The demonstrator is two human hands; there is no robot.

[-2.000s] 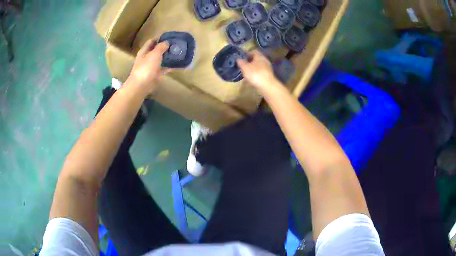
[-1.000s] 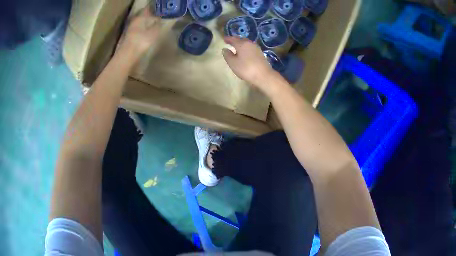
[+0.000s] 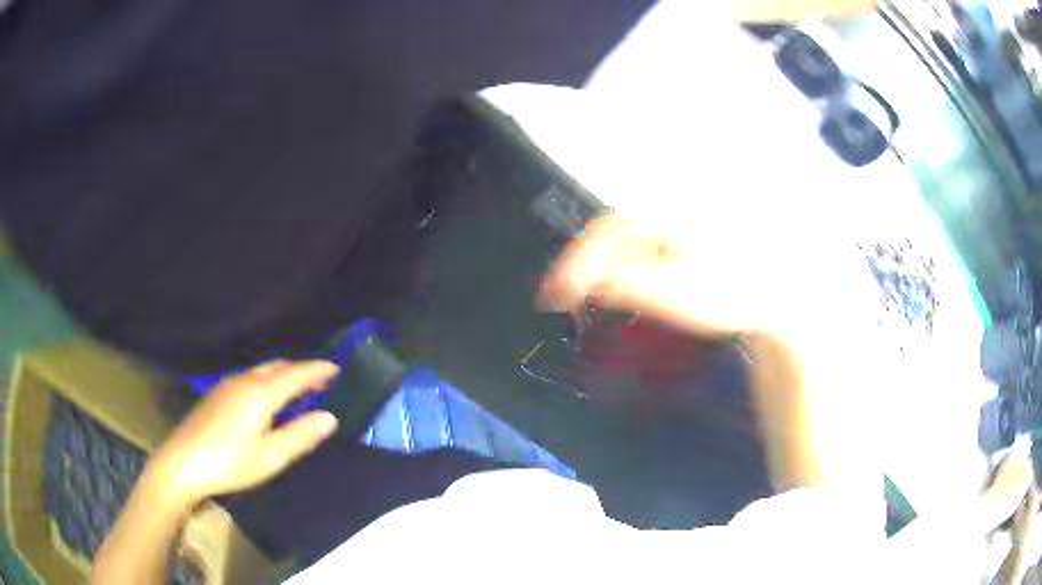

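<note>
My left hand (image 3: 246, 429) is at the lower left, with thumb and fingers apart and nothing visible between them. A dark shape lies just beyond its fingertips; I cannot tell what it is. My right hand (image 3: 617, 269) is blurred, beside the overexposed white bench (image 3: 708, 149). A small greyish patch shows near its fingertips; whether the hand holds anything is unclear. Two dark grey housings (image 3: 855, 134) lie on the bench at the upper right. The cardboard carton (image 3: 29, 457) is at the lower left, with several housings (image 3: 86, 480) in it.
A pile of small dark fittings (image 3: 903, 280) lies on the bench at the right. More dark housings (image 3: 1006, 343) are at the right edge, above another person's hand (image 3: 1006, 486). A blue stool (image 3: 434, 417) is below centre. Dark cloth or clothing fills the upper left.
The view has swung from the carton to the bench; the carton is now at the lower left. Both hands are away from the housings in the carton. My right hand is now by the bench.
</note>
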